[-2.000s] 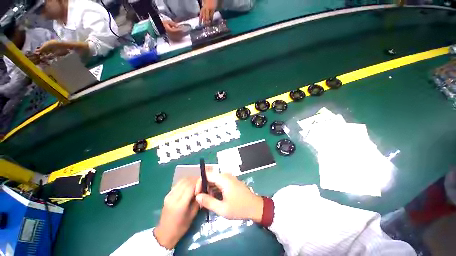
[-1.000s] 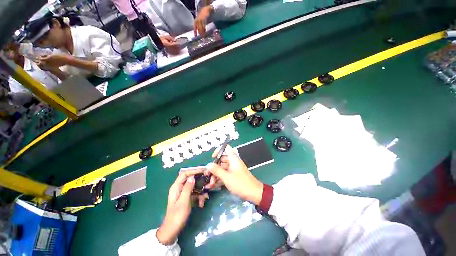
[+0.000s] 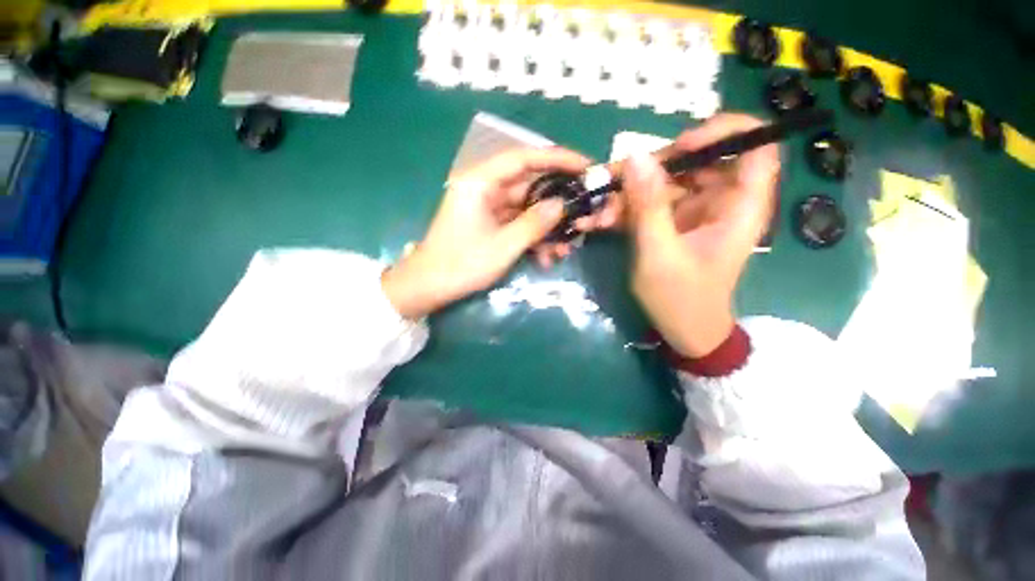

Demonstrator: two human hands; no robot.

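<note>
My left hand (image 3: 479,227) holds a round black unit (image 3: 555,195) between thumb and fingers above the green surface. My right hand (image 3: 695,233), with a dark red cuff, holds black tweezers (image 3: 738,143). Their lower end meets the unit, where a small white piece (image 3: 597,177) shows; whether the tips grip it I cannot tell. A grey adhesive sheet (image 3: 494,142) is partly hidden behind my left hand. A black sheet on white backing is mostly covered by my right hand. Clear release film (image 3: 550,301) glares below my hands.
A white die-cut sheet (image 3: 568,55) lies along the yellow line (image 3: 670,14). Several round black units (image 3: 819,220) stand at right, one (image 3: 260,127) at left by another grey sheet (image 3: 292,70). Release papers (image 3: 922,295) lie right, black pieces (image 3: 131,57) and a blue box (image 3: 40,170) far left.
The view has tilted down towards my lap and the workers opposite are out of it. The tweezers have swung from upright to slanting, with their lower end now at the unit.
</note>
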